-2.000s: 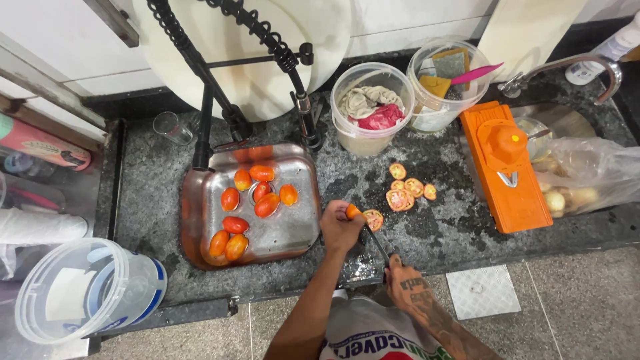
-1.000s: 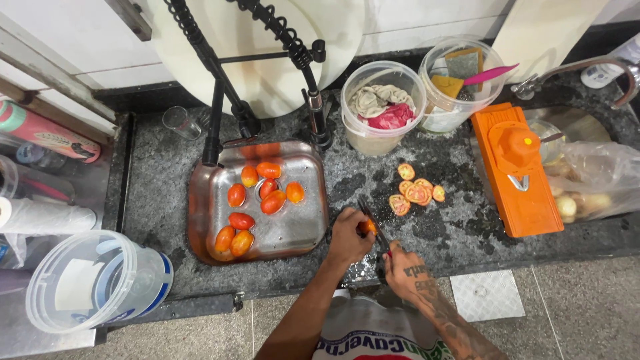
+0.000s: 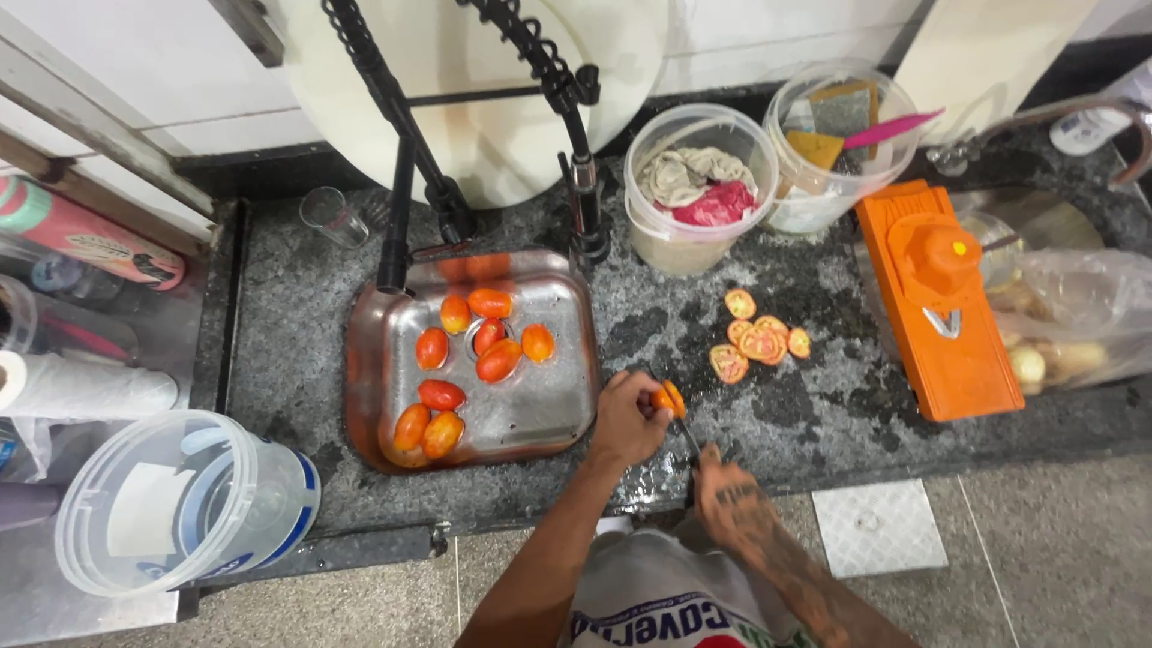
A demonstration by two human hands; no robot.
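Observation:
My left hand (image 3: pixel 634 416) grips a partly cut tomato (image 3: pixel 666 400) over the dark granite countertop, just right of the sink. In my right hand (image 3: pixel 725 490) is a knife (image 3: pixel 689 437), its blade reaching up to the tomato's right side. Several tomato slices (image 3: pixel 763 340) lie in a loose cluster on the counter beyond my hands. Whole red-orange tomatoes (image 3: pixel 499 361) rest in the steel sink basin (image 3: pixel 531 423), some around the drain. My fingers hide part of the held tomato and the knife's handle.
Behind the sink rises a black spring faucet (image 3: pixel 450 211). Two plastic buckets, one with cloths (image 3: pixel 700 243) and one with sponges (image 3: pixel 801 211), stand at the back. An orange mandoline slicer (image 3: pixel 963 360) lies at right beside a bagged heap (image 3: pixel 1071 351). A clear bucket (image 3: pixel 270 513) and glass (image 3: pixel 342 225) are left.
The knife was lower and farther from the left hand two seconds ago, rose across the tomato one second ago, and now points up from below it. A cut slice edge now shows on the held tomato.

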